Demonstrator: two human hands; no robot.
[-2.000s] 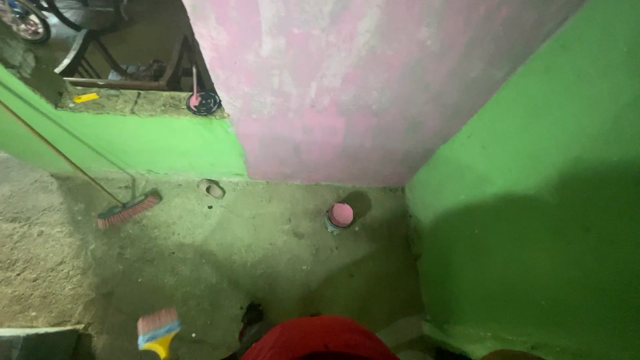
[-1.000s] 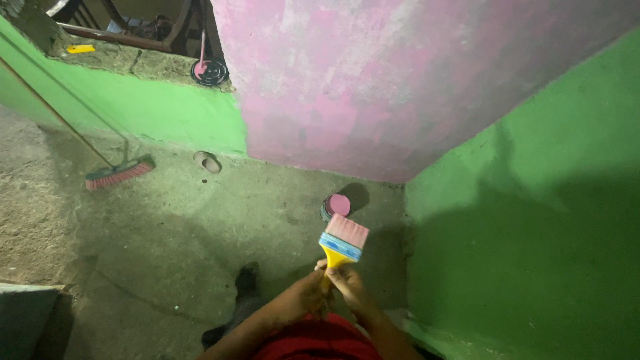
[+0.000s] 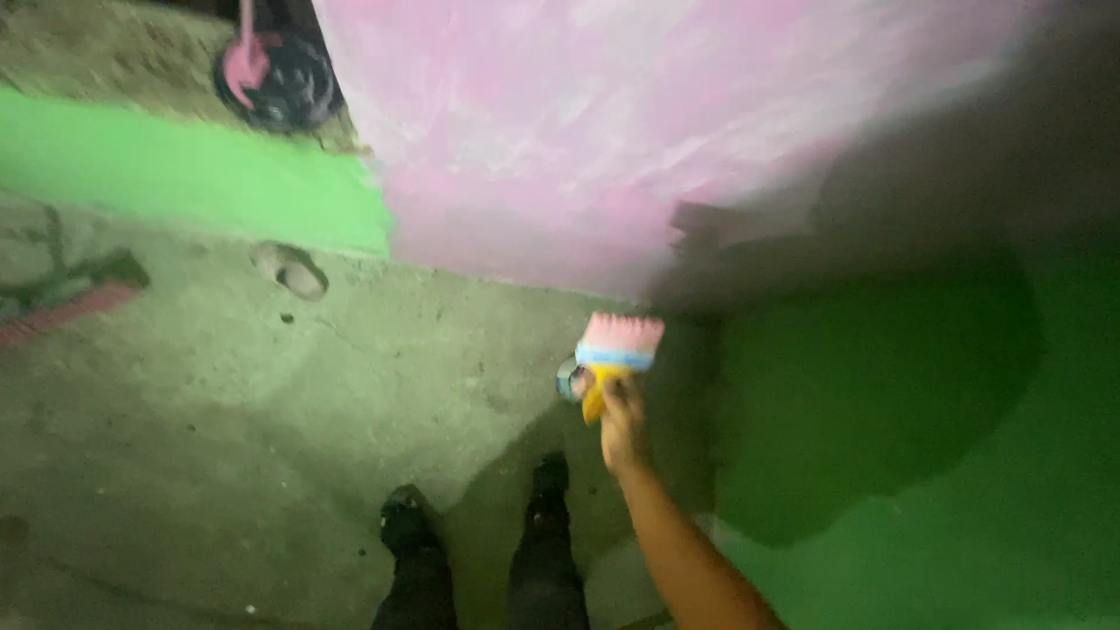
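My right hand (image 3: 623, 424) grips the yellow handle of a wide paintbrush (image 3: 619, 350) with a blue band and pink-coated bristles pointing up toward the wall. Behind the brush, a small paint container (image 3: 569, 379) stands on the floor, mostly covered by the brush and hand. The wall (image 3: 569, 131) ahead bears patchy pink paint, and the shadow of the brush falls on its lower right part. My left hand is out of view.
A green wall (image 3: 875, 420) rises at the right. A black lid with a pink-coated stick (image 3: 284, 83) lies on the rough ledge (image 3: 114, 44). A broom head (image 3: 74, 306) and a round beige object (image 3: 293, 271) rest on the concrete floor (image 3: 350, 385), ahead of my feet.
Both hands were at the brush a second ago; now only my right hand holds it, with the arm stretched forward. The left hand has left the view. The view has moved closer to the wall.
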